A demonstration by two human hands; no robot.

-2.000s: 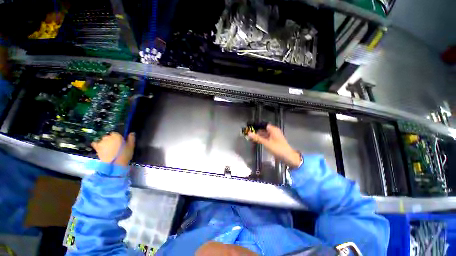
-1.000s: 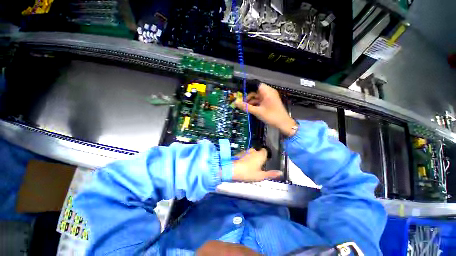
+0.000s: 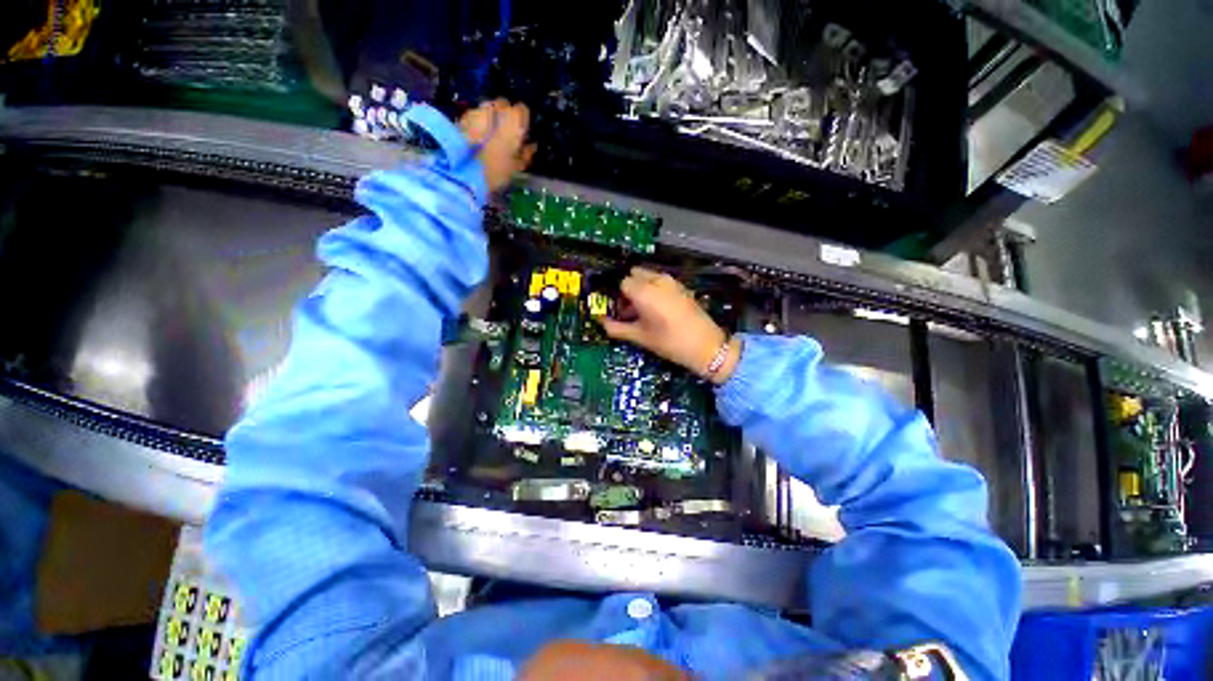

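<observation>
A green circuit board (image 3: 599, 393) with yellow, white and silver parts lies in a black carrier (image 3: 725, 486) on the conveyor in front of me. My right hand (image 3: 665, 319) is at the board's upper part, its fingertips at a small yellow-and-black block (image 3: 599, 305). My left hand (image 3: 502, 140) reaches past the far rail to the bin of small black components (image 3: 552, 87). Its fingertips are blurred against the dark bin, so I cannot tell if they hold anything. A narrow green board strip (image 3: 583, 220) is at the carrier's far edge.
Metal strips (image 3: 765, 87) fill a black bin beyond the rail. White parts (image 3: 379, 109) lie left of my left hand. Another board (image 3: 1144, 466) is on the line at the right. A component tray (image 3: 200, 625) is at lower left, a blue crate (image 3: 1064, 645) at lower right.
The board first came rightwards along the line and now sits in front of me. My left hand has moved from the carrier's near right side to the far bin. My right hand has shifted slightly left.
</observation>
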